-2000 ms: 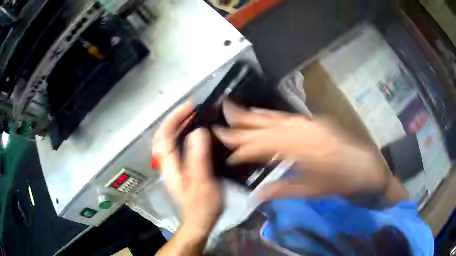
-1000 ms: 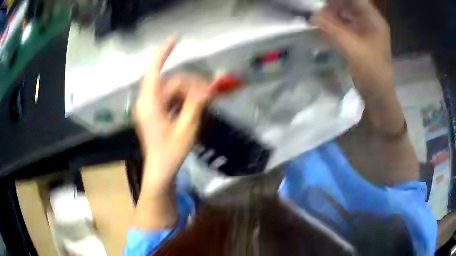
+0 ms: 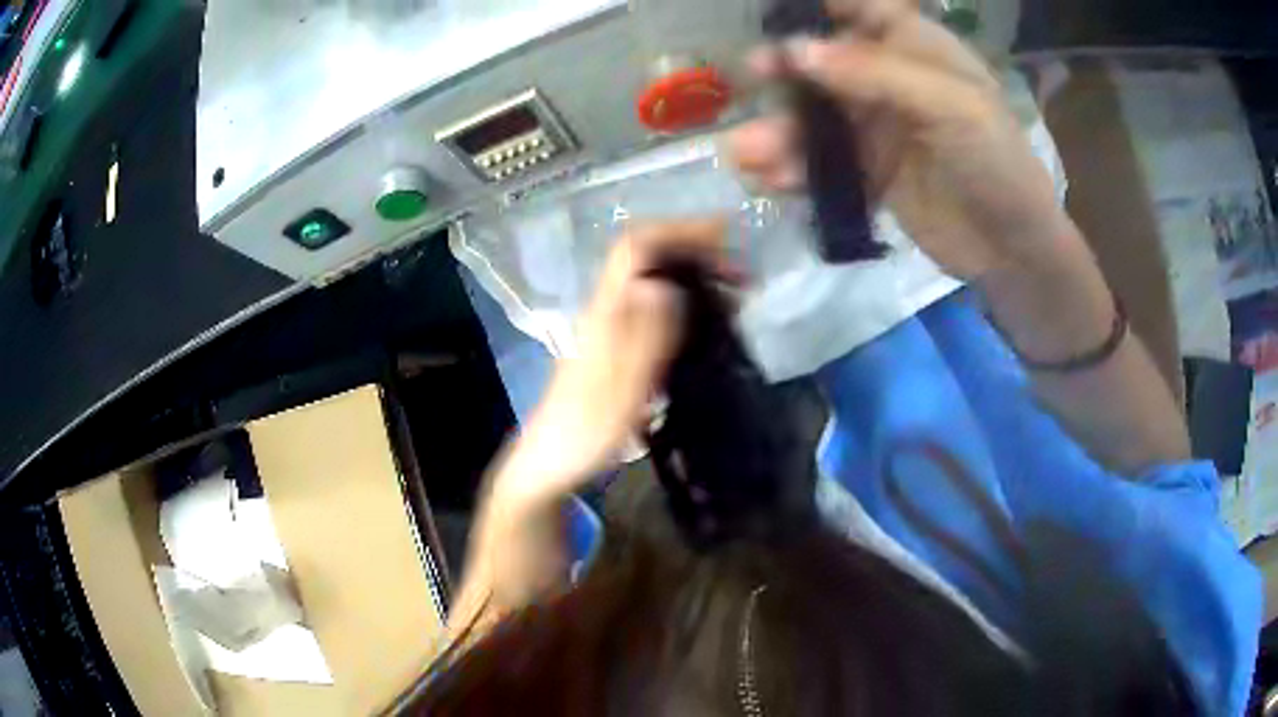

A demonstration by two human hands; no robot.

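My left hand (image 3: 603,364) is blurred and grips one end of a black housing shell (image 3: 722,434), which hangs edge-on over my lap. My right hand (image 3: 911,140) holds a slim black strip (image 3: 838,175) upright between thumb and fingers, to the right of the shell and apart from it. Small pale port openings show faintly along the shell's left edge. Both parts are in front of the press (image 3: 323,140), above a translucent plastic bag (image 3: 799,315).
The press front has a red button (image 3: 684,98), a digital timer (image 3: 506,137), a green push-button (image 3: 402,196) and a green-lit switch (image 3: 317,228). An open carton (image 3: 344,532) with white wrapping stands at lower left. A large carton (image 3: 1114,168) stands at right.
The shell has swung from slanting down to the right to hanging nearly upright, closer to me. My right hand has moved down and left from the press top, and the slim strip now shows in it.
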